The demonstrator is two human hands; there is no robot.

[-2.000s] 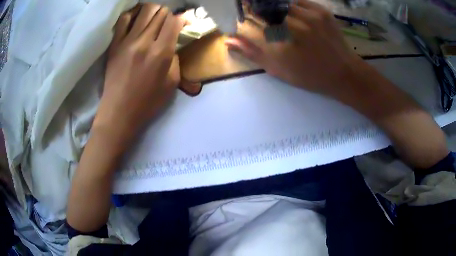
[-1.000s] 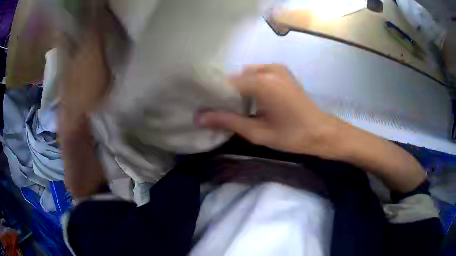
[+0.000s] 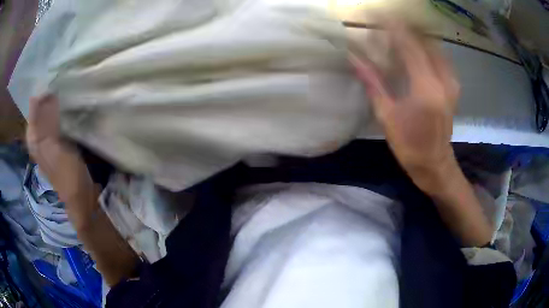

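A large light beige garment panel [image 3: 217, 90] is spread between my hands over the table and its front edge, blurred by motion. My left hand [image 3: 48, 123] grips its left end. My right hand [image 3: 415, 96] is at its right end, blurred, with the cloth against the thumb and fingers; whether it grips the cloth is unclear. The sewing machine head is not in view; a glow shows on the tan machine bed [image 3: 385, 9] at the top edge. The panel hides most of the table's left side.
Black-handled scissors [image 3: 534, 90] lie at the far right of the white table [image 3: 481, 84]. Thread snips [image 3: 460, 15] lie behind the table's seam line. Pale cloth [image 3: 51, 210] and blue crate material [image 3: 75, 267] are at lower left. More cloth [image 3: 514, 222] hangs at lower right.
The hands have left the needle area. The panel was pulled to the left over the lap, then spread rightward across the table front. The hands are now wide apart.
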